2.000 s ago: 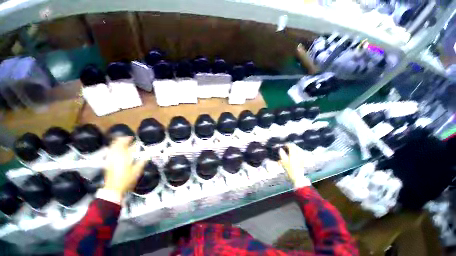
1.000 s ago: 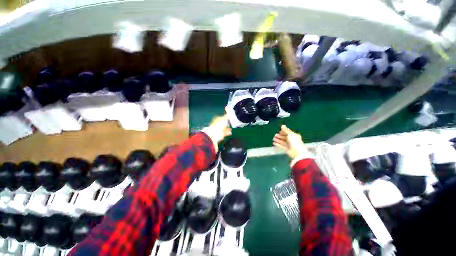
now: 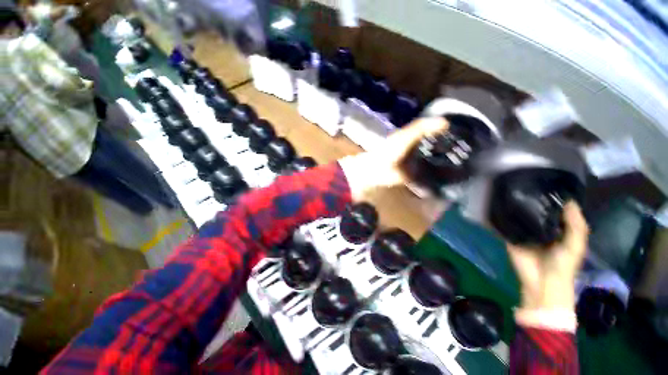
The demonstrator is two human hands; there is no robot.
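My left hand (image 3: 388, 157) is closed around the side of one white unit with a glossy black ball head (image 3: 448, 150), raised above the bench. My right hand (image 3: 549, 256) holds a second such unit (image 3: 536, 201) from below, close beside the first and blurred. Below them, two close rows of white units with black ball heads (image 3: 375, 340) run from the lower right to the upper left. My left forearm covers part of these rows.
White blocks with black balls (image 3: 318, 102) stand on brown board (image 3: 282, 121) behind the rows. Another unit (image 3: 600, 307) lies on the green mat at right. A pale shelf (image 3: 469, 44) with white paper notes (image 3: 548, 113) hangs above. A person (image 3: 47, 102) stands at upper left.
The view has swung left along the rows. Two units have been taken from the green mat, one in each hand, and lifted. Earlier both hands were reaching and looked empty.
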